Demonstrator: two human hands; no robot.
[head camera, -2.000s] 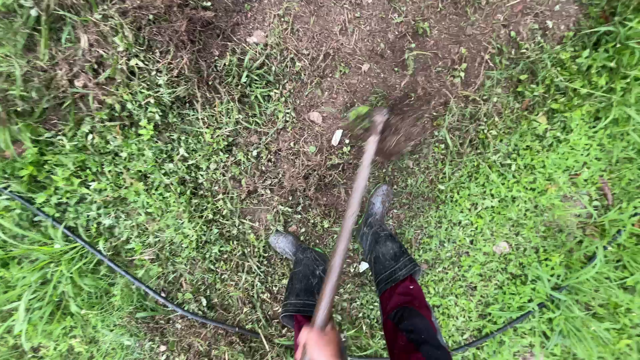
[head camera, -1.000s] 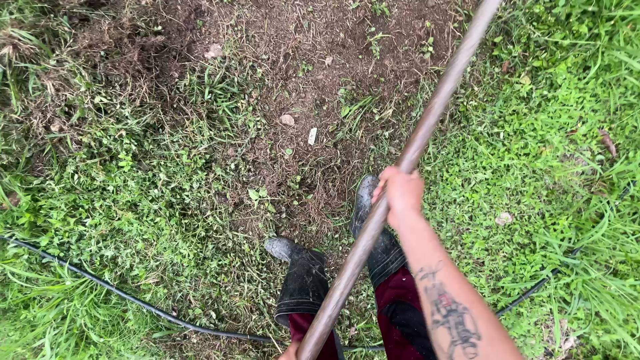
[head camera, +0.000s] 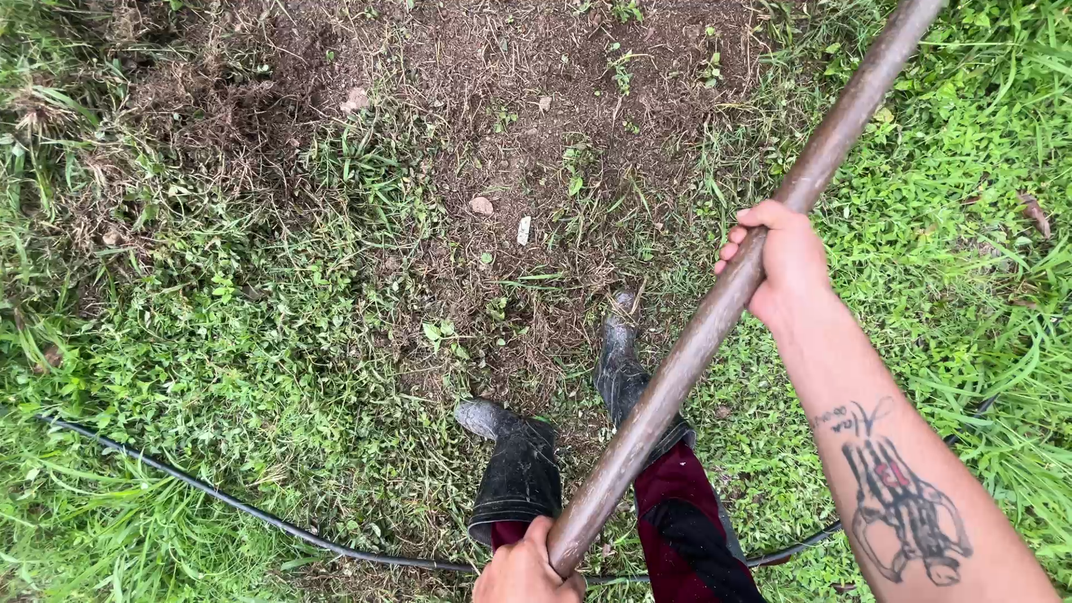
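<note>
A long brown tool handle (head camera: 678, 368) slants across the view, from the bottom centre up past the top right edge. Near its lower end my left hand (head camera: 528, 569) is closed around it, at the bottom of the view. Higher up, my right hand (head camera: 779, 260) grips the same handle, with the tattooed forearm reaching in from the lower right. The handle's far end and whatever head it bears lie outside the view. Below the handle and to its left is bare brown soil (head camera: 519, 134) with cut grass and roots.
My dark rubber boots (head camera: 517, 469) stand on the ground between the arms and the soil. A black hose (head camera: 285, 523) curves behind them through the grass. A small white piece (head camera: 524, 230) and a flat stone (head camera: 481, 205) lie on the soil. Uprooted roots (head camera: 226, 126) are heaped at upper left.
Two seconds ago the handle's far end was low over the soil; it has since swung up and right, out of view. My right hand has come into view on the handle.
</note>
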